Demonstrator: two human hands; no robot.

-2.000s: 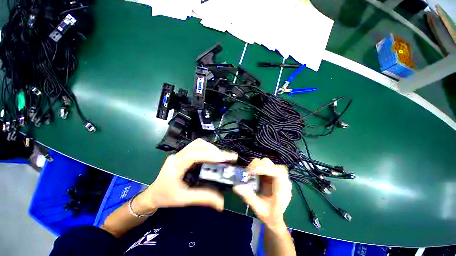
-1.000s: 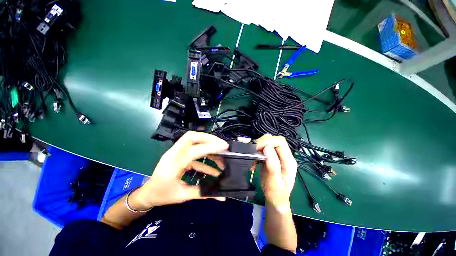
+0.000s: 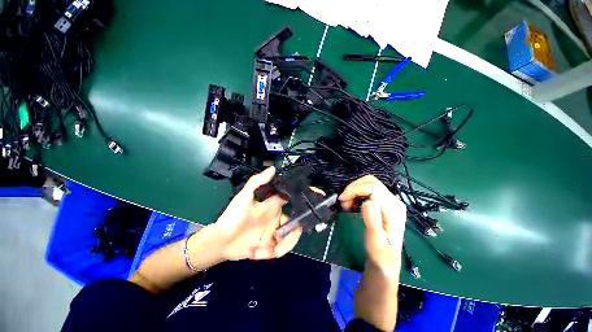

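A black bracketed device head [image 3: 302, 198] with a narrow grey face is held tilted above the bench's front edge, slightly blurred. My left hand [image 3: 250, 220] grips its left side, with the thumb on top. My right hand [image 3: 376, 211] is at its right end, fingertips bent at the grey strip's end. Just behind lies a heap of black cable assemblies: heads [image 3: 261, 89] with blue patches on the left, coiled black cables [image 3: 370, 136] to the right, and metallic plugs [image 3: 430, 227] fanned out at the right.
A large black cable pile [image 3: 49, 58] lies at the far left. Blue-handled cutters [image 3: 397, 94], a black pen-like stick [image 3: 370, 58] and paper sheets [image 3: 389, 19] lie at the back. A small blue box [image 3: 529, 52] stands behind the bench. Blue bins [image 3: 71, 227] are below the front edge.
The device head was first face-up, then turned with its wide black side showing; now it is tilted diagonally. My left hand has opened somewhat under it, and my right hand has shifted slightly right.
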